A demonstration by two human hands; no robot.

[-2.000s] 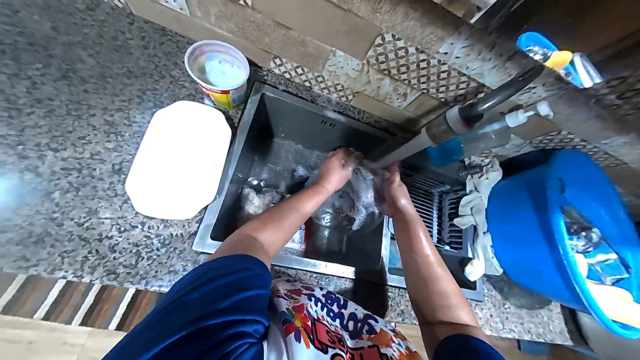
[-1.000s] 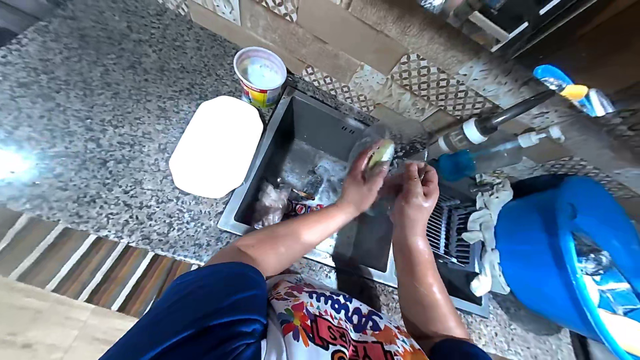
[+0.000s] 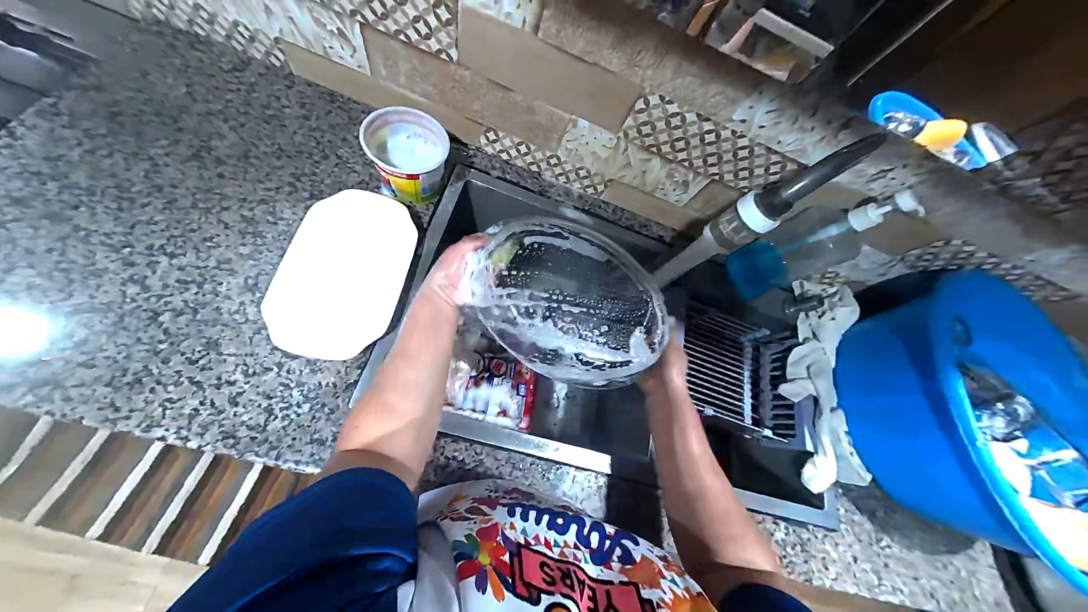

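A clear, soapy bowl (image 3: 578, 297) is held over the dark sink basin (image 3: 586, 425), tilted so its inside shows suds and droplets. My left hand (image 3: 463, 272) grips its left rim, with something yellow-green, perhaps a sponge (image 3: 506, 253), against the bowl there. Its right rim is in my right hand (image 3: 667, 361), whose fingers are mostly hidden behind the bowl. Close by on the right, the faucet (image 3: 731, 229) points toward the bowl. Below the bowl, a red and white plastic package (image 3: 497, 391) lies in the basin.
A white octagonal board or tray (image 3: 344, 276) lies on the granite counter, near a tub of whitish liquid (image 3: 406, 153). On the right are a dish rack (image 3: 731, 365), a pump bottle of blue liquid (image 3: 761, 268), a pale cloth (image 3: 820, 382) and a large blue bucket (image 3: 926, 408).
The clear bowl is now raised, held between both hands; a second ago my left hand held the yellow-green item near the faucet. My hands have moved apart.
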